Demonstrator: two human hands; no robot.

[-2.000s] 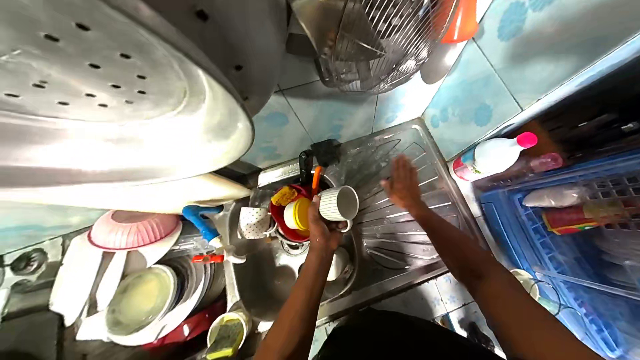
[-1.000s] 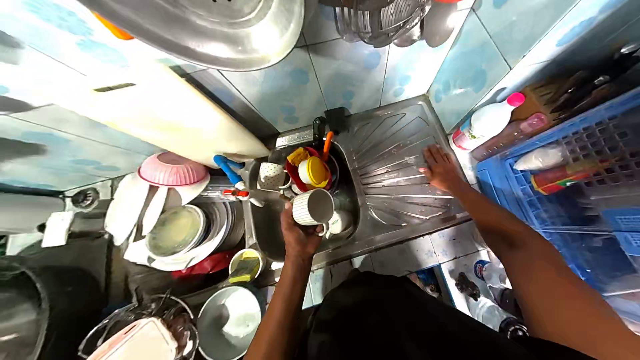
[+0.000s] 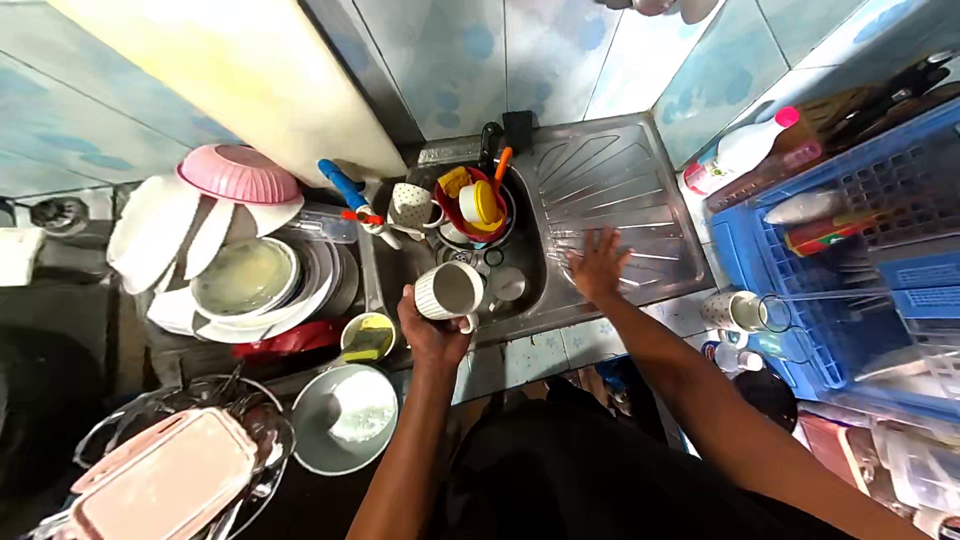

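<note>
My left hand [image 3: 431, 330] holds a white striped mug [image 3: 448, 291] over the near edge of the steel sink basin [image 3: 534, 259]. My right hand [image 3: 598, 264] rests palm down, fingers spread, on the ribbed drainboard [image 3: 637, 187] and holds nothing. In the basin are a red bowl [image 3: 451, 210] with a yellow-and-white cup [image 3: 480, 202] and a yellow sponge [image 3: 454, 181], a dotted mug [image 3: 412, 202] and a clear glass [image 3: 508, 285]. A blue tap [image 3: 341, 184] with a red lever stands at the basin's left side.
Stacked plates and bowls [image 3: 300, 292] and an upturned pink bowl [image 3: 240, 174] stand left. Nearer are a small sponge tub [image 3: 369, 337], a grey-white bucket [image 3: 345, 420] and a basin with a pink tray [image 3: 169, 480]. A white bottle [image 3: 739, 154] and blue rack [image 3: 765, 300] stand right.
The view has shifted a lot. My right hand, raised or blurred over the drainboard two seconds ago, now lies on it. My left hand keeps hold of the striped mug.
</note>
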